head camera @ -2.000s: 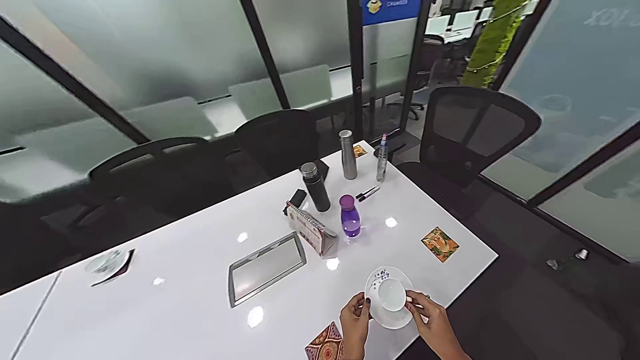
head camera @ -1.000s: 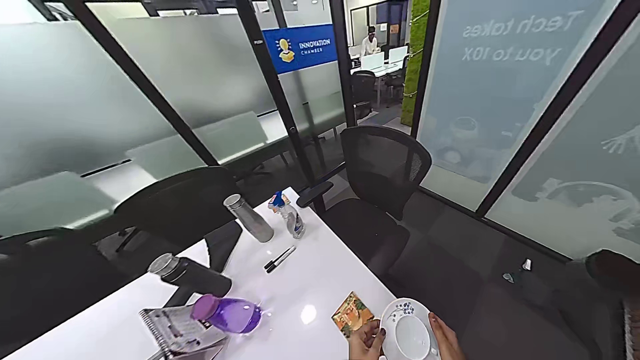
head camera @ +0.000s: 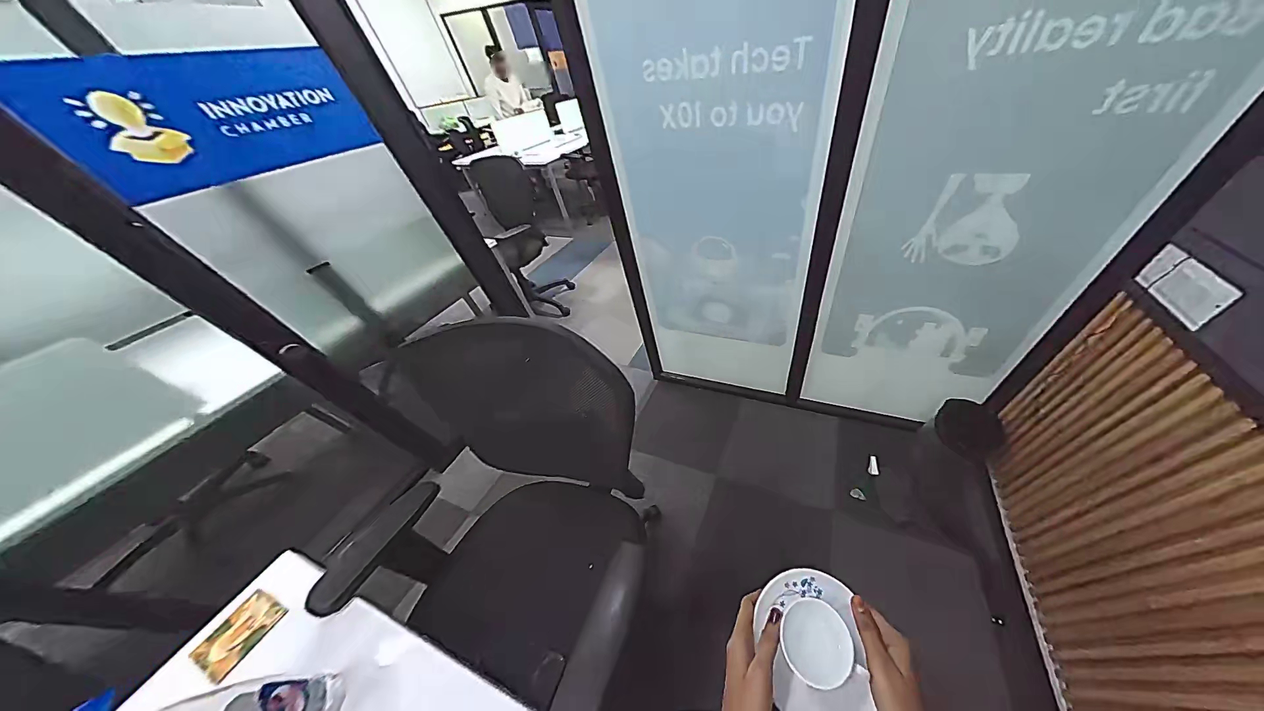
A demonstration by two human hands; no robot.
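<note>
My left hand (head camera: 752, 652) grips the left rim of a white saucer (head camera: 802, 583) with a blue floral print, its thumb close to the cup. On the opposite rim, my right hand (head camera: 882, 652) holds the same saucer. A white cup (head camera: 817, 645) rests on the saucer between both hands, and I look down into it. Cup and saucer are over the dark carpet, to the right of the white table (head camera: 395, 667).
A black mesh office chair (head camera: 533, 395) stands beside the table. On the table lie a printed coaster (head camera: 238, 635) and a clear bottle (head camera: 286, 694). Glass partitions surround the room; a corrugated panel (head camera: 1136, 513) stands right. Small objects (head camera: 865, 479) lie on the floor. A person (head camera: 506, 87) is far behind.
The view has swung far to the right. The cup and saucer, over the table two seconds ago, are now over the floor, still held in both hands.
</note>
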